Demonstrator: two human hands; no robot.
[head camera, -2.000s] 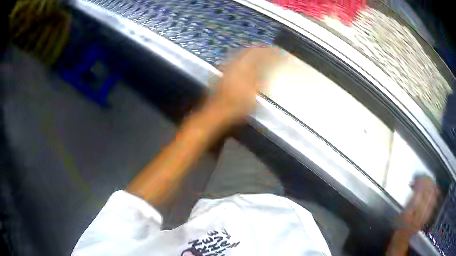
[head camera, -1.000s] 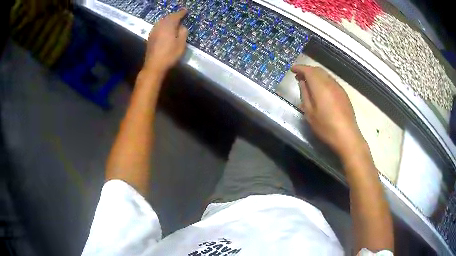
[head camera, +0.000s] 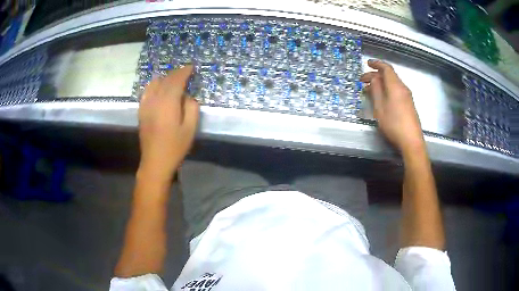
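Note:
A PCB panel (head camera: 267, 68), densely dotted with blue and metallic parts, lies flat between the near conveyor rail (head camera: 256, 126) and the far rail. My left hand (head camera: 169, 116) reaches over the near rail, its fingers bent on the left part of the panel and hiding some of it. My right hand (head camera: 392, 102) is at the panel's right edge, its curled fingertips against that edge. Both hands hold the panel between them. No loose component shows in either hand; the palms are hidden.
Pale line bed (head camera: 101, 71) shows left of the panel, with more on the right. Other panels lie at the far left (head camera: 21, 77) and far right (head camera: 490, 116). Beyond the far rail are a green pile (head camera: 477, 31), dark blue-black stock (head camera: 437, 16) and pale stock.
The view has turned toward the right. The panel now lies centrally, with a gap of line bed at its left. My left hand stays over its left part; my right hand has reached its right edge.

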